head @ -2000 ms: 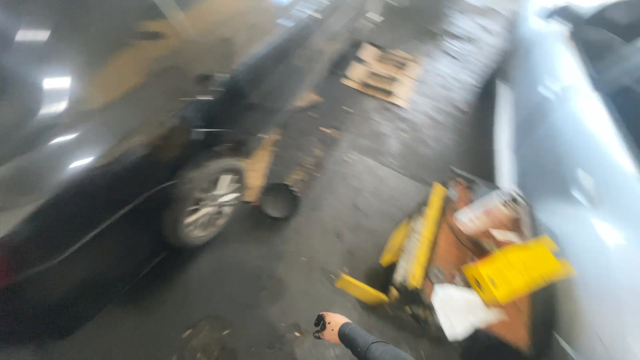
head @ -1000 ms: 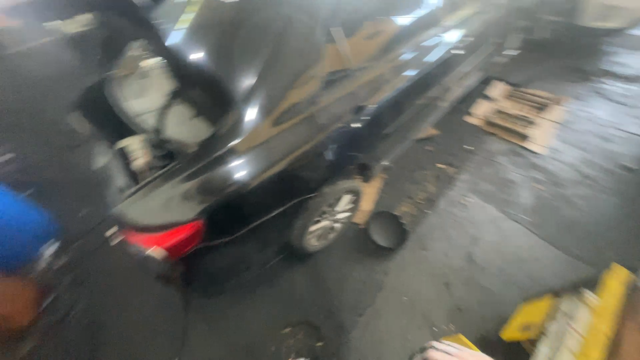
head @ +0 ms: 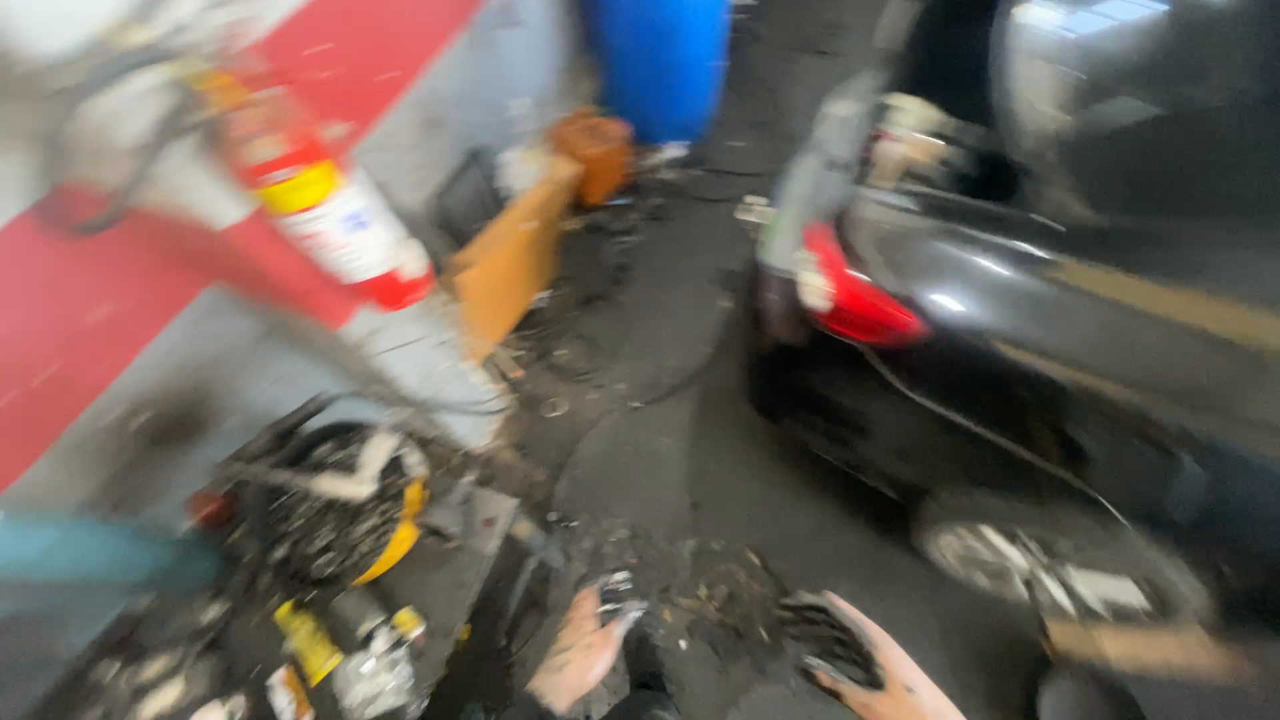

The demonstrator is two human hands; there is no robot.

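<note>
My left hand (head: pixel 582 648) is at the bottom centre, palm partly showing, with something dark and shiny at its fingertips; blur hides whether that is a small part or grime. My right hand (head: pixel 880 668) is lower right of centre, its finger area black and streaked; I cannot tell grease from a held object. The hands are apart, above the dirty floor. Right of them stands a black car (head: pixel 1000 400) with a red tail light (head: pixel 870 300) and a spoked rear wheel (head: pixel 1050 565).
A cluttered workbench (head: pixel 490 520) at lower left bears a round bin of small parts (head: pixel 335 510) and a yellow bottle (head: pixel 308 640). A red fire extinguisher (head: pixel 325 200) is at the striped wall. Farther off are a cardboard sheet (head: pixel 515 260), an orange container (head: pixel 595 155) and a blue barrel (head: pixel 660 70).
The view has swung far to the left, bringing in the wall and bench. Both hands now show, where only one showed earlier. The yellow items by the silver car have left the view.
</note>
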